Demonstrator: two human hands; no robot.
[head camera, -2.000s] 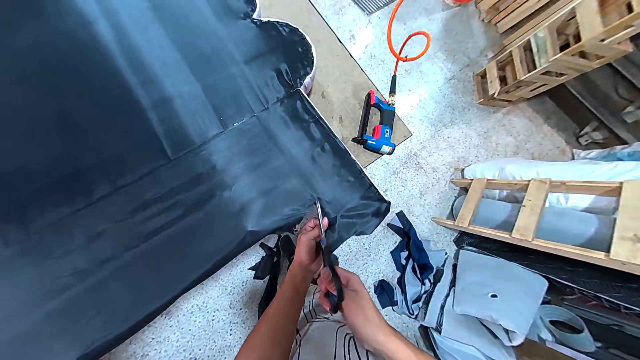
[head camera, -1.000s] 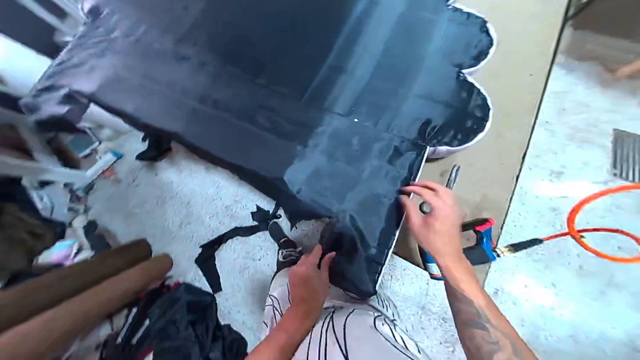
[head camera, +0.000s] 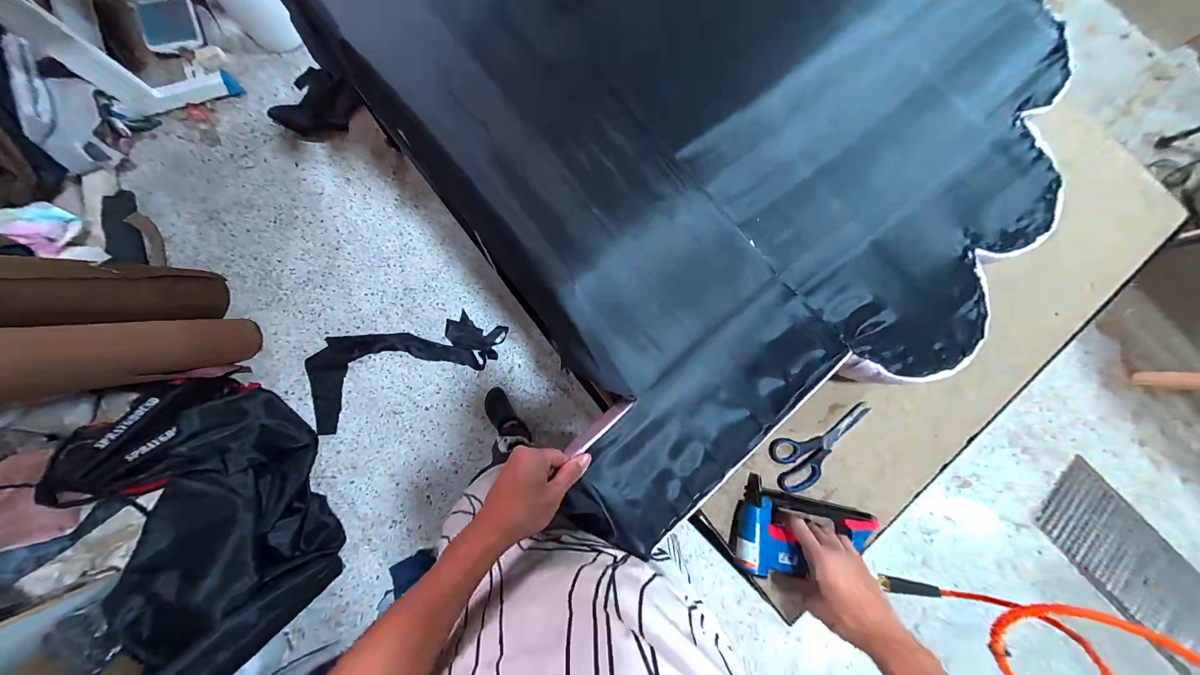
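Black lining fabric (head camera: 694, 234) covers a large padded panel with a scalloped edge, lying on a board (head camera: 1041, 309). At the panel's near corner, my left hand (head camera: 534, 487) pinches the fabric's edge. My right hand (head camera: 834, 562) is on a blue and red pneumatic stapler (head camera: 778, 534), its fingers around the handle. Scissors (head camera: 816, 450) with dark blue handles lie on the board just beyond the stapler. An orange air hose (head camera: 1041, 609) runs from the stapler's fitting to the right.
A cut black fabric strip (head camera: 384, 345) lies on the speckled floor. At the left are brown rolls (head camera: 122, 349), a black bag (head camera: 234, 506) and piled scraps. A black shoe (head camera: 314, 103) stands by the panel's far left edge. A ridged metal sheet (head camera: 1125, 553) lies at the right.
The scissors, in my right hand two seconds ago, now lie on the board. My right hand has moved from the panel's edge to the stapler. The view has swung strongly.
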